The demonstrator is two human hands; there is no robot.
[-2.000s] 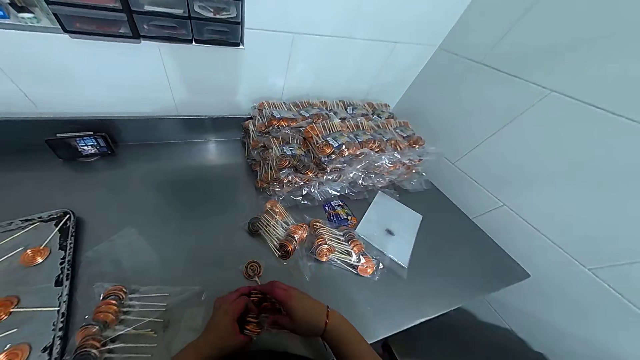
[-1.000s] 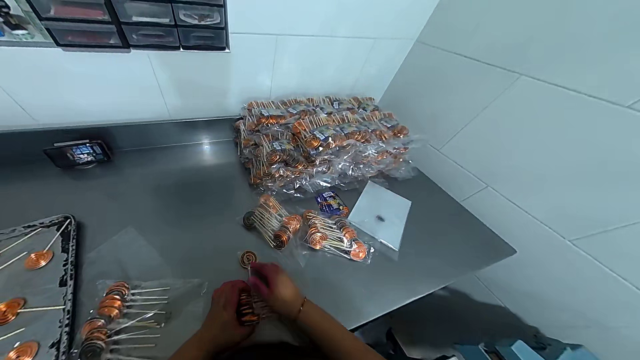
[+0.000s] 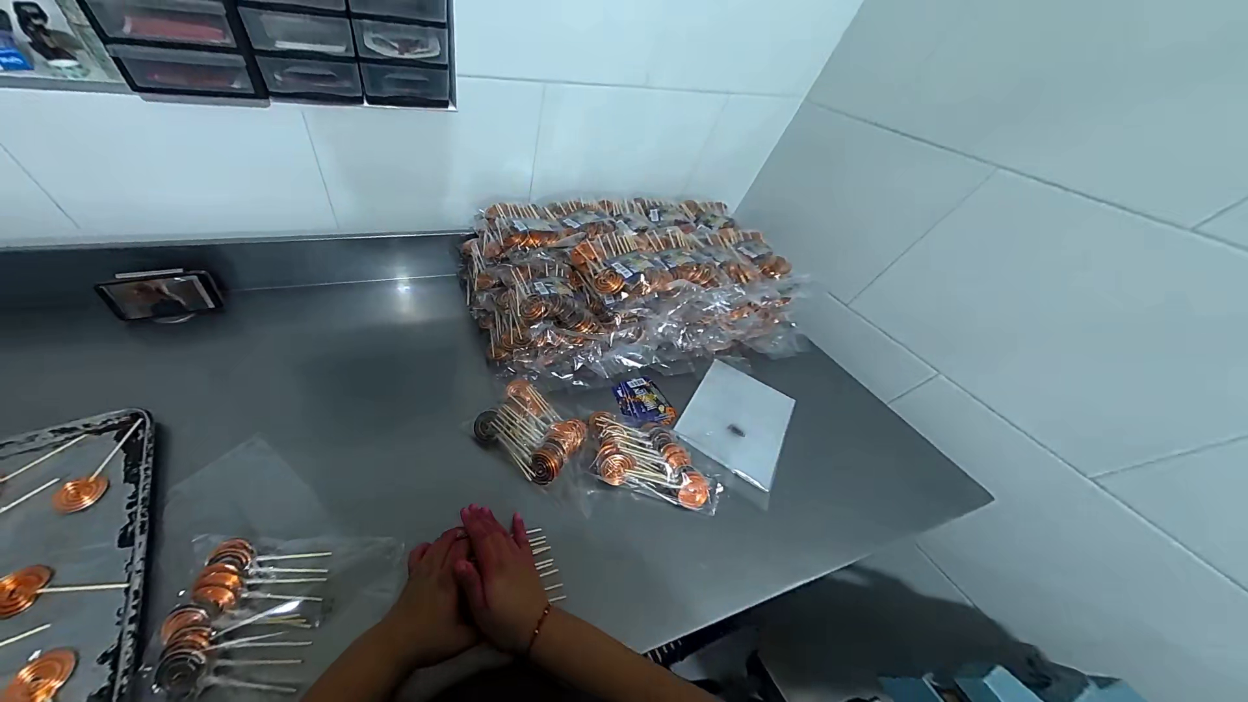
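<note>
Side by side near the counter's front edge, my left hand (image 3: 434, 600) and my right hand (image 3: 502, 575) press down on a bunch of lollipops, mostly hidden beneath them. White lollipop sticks (image 3: 548, 565) poke out to the right. Left of my hands lie spiral lollipops (image 3: 219, 585), orange and dark brown, on clear plastic bags. Beyond my hands are a bundle of lollipops (image 3: 531, 434) and a bagged bundle (image 3: 648, 463). Beside these lie a dark blue printed label (image 3: 643, 400) and a white flat packet (image 3: 736, 424).
A large pile of bagged lollipops (image 3: 624, 283) stands at the back against the tiled wall. At left, a metal tray (image 3: 146, 507) holds loose lollipops. A phone (image 3: 161, 295) leans near the back ledge. Small drawers (image 3: 307, 78) hang above. The steel counter (image 3: 916, 487) ends at right.
My hands have come together, flat over the lollipop bunch; one second ago they were apart, the right reaching toward a lollipop above it. That single lollipop is no longer visible there.
</note>
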